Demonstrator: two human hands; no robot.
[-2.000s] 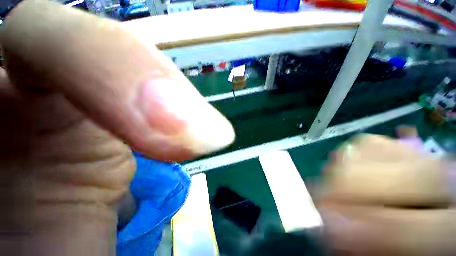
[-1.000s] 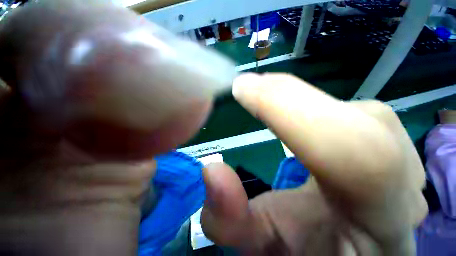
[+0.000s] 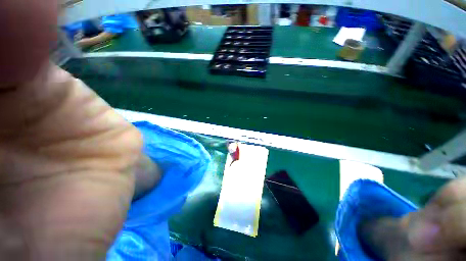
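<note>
The white work sheet with yellow edges (image 3: 241,191) lies on the green bench in front of me. A small red-and-white item (image 3: 233,151) rests at its top left corner. A black smartphone (image 3: 293,201) lies just right of the sheet. My left hand (image 3: 66,153) is very close to the camera at the left and cut off by the edge; its fingertips are hidden. My right hand (image 3: 439,224) is at the lower right edge, blurred and cut off. Neither hand touches the sheet or phone. Whether either holds anything cannot be seen.
A second white sheet (image 3: 357,172) is partly under my right sleeve. A pale rail (image 3: 301,144) separates the bench from the dark green conveyor (image 3: 265,104). Beyond are a black pocketed tray (image 3: 242,50), a tape roll (image 3: 351,49) and another person's blue sleeve (image 3: 118,24). A white frame crosses the top.
The view has swung left and down, showing the whole sheet, phone and black tray. My hands, close together one second ago, are now far apart, the right one at the lower right edge.
</note>
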